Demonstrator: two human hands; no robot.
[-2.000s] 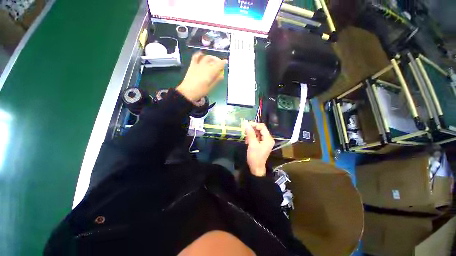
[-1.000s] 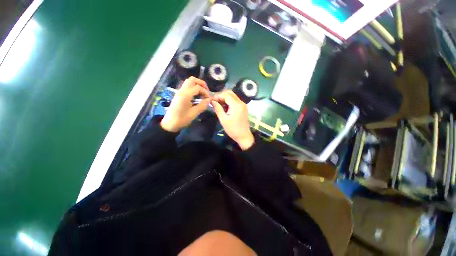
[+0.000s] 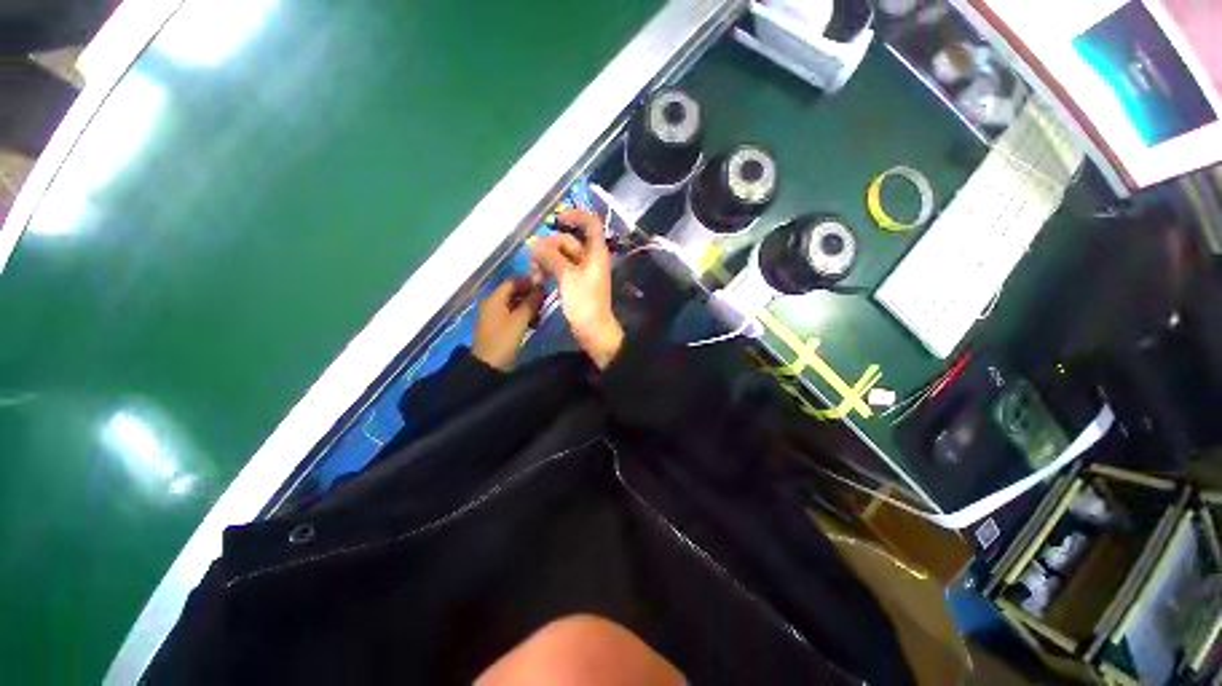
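Observation:
Three black ball-headed cameras with white bases stand in a row along the bench edge: the left one [image 3: 666,134], the middle one [image 3: 736,185] and the right one [image 3: 809,255]. My right hand [image 3: 579,279] is at the bench's left front corner, fingers closed around thin pigtail cables with small dark plugs [image 3: 614,244]. My left hand [image 3: 505,322] is just below and left of it, fingers pinched on a small dark cable end. The exact grip is blurred and partly hidden by the fingers.
A green conveyor belt [image 3: 322,161] runs along the left. A white camera unit [image 3: 808,47] stands behind the three. Yellow tape roll [image 3: 899,198], white keyboard [image 3: 985,228], mouse [image 3: 954,440] and monitor [image 3: 1072,81] are to the right. A rack [image 3: 1072,563] stands lower right.
The view has turned, so the bench appears further right. My hands went from over the bench to together in front of the cameras, then to the cables at the left corner beside the belt.

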